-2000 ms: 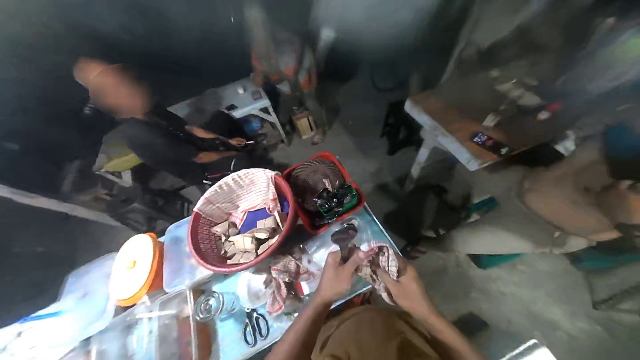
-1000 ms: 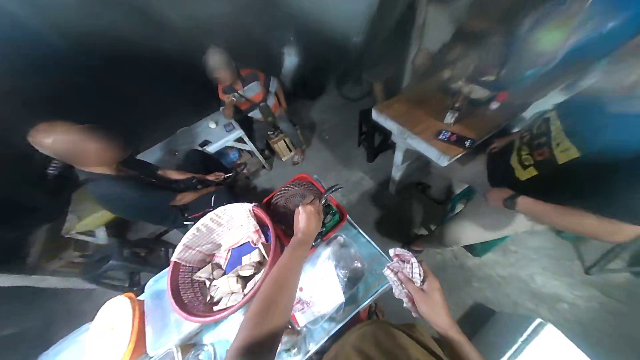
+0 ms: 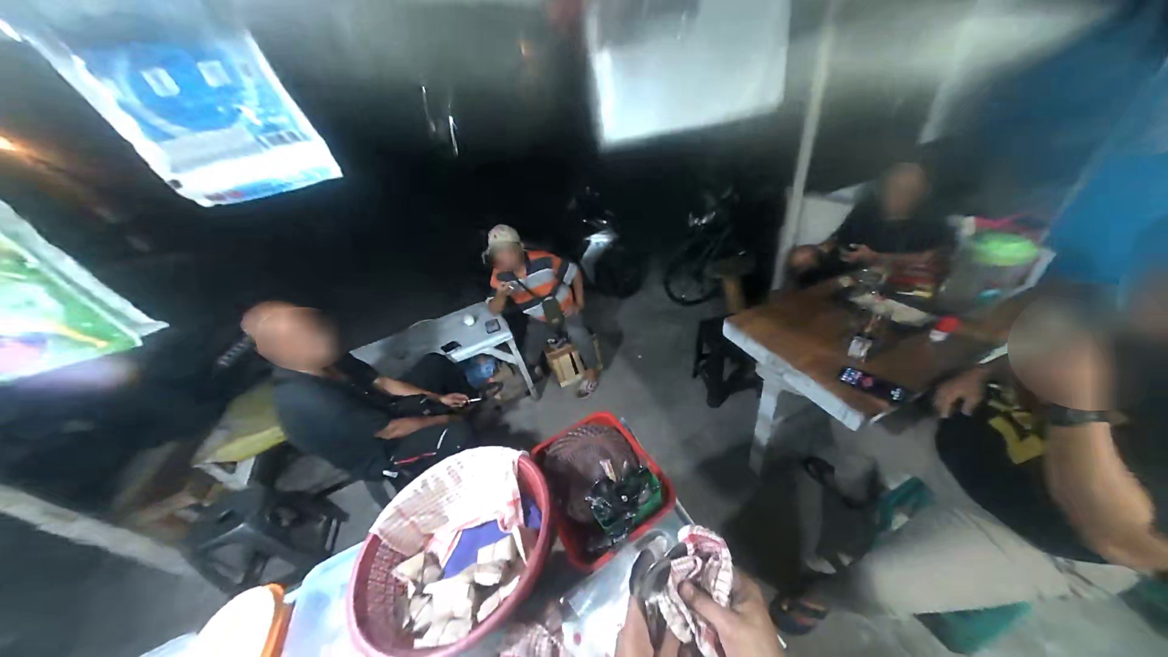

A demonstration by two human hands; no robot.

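Observation:
At the bottom centre, my left hand (image 3: pixel 639 630) grips metal utensils (image 3: pixel 652 575), probably spoons, by their lower part. My right hand (image 3: pixel 735 620) holds a red-and-white checkered cloth (image 3: pixel 701 570) against them. Left of my hands stands a pink plastic basket (image 3: pixel 363 584) with small folded paper packets (image 3: pixel 452 598), something blue and a checkered cloth over its rim. Just beyond my hands is a red plastic basket (image 3: pixel 671 497) containing a dark brown woven item (image 3: pixel 589 456), black plastic and a green thing. A clear plastic bag (image 3: pixel 593 593) lies beside my left hand.
An orange-rimmed container (image 3: pixel 274 620) stands at the lower left. A seated person (image 3: pixel 328 401) is beyond the baskets, another sits by a low white table (image 3: pixel 438 333). At right, people sit around a wooden table (image 3: pixel 794 338) with a phone (image 3: pixel 871 383). Black stools (image 3: pixel 716 360) stand between.
My left hand has come back from the red basket to the cloth, with utensils in it. My two hands, apart one second ago, are together. The view has tilted up.

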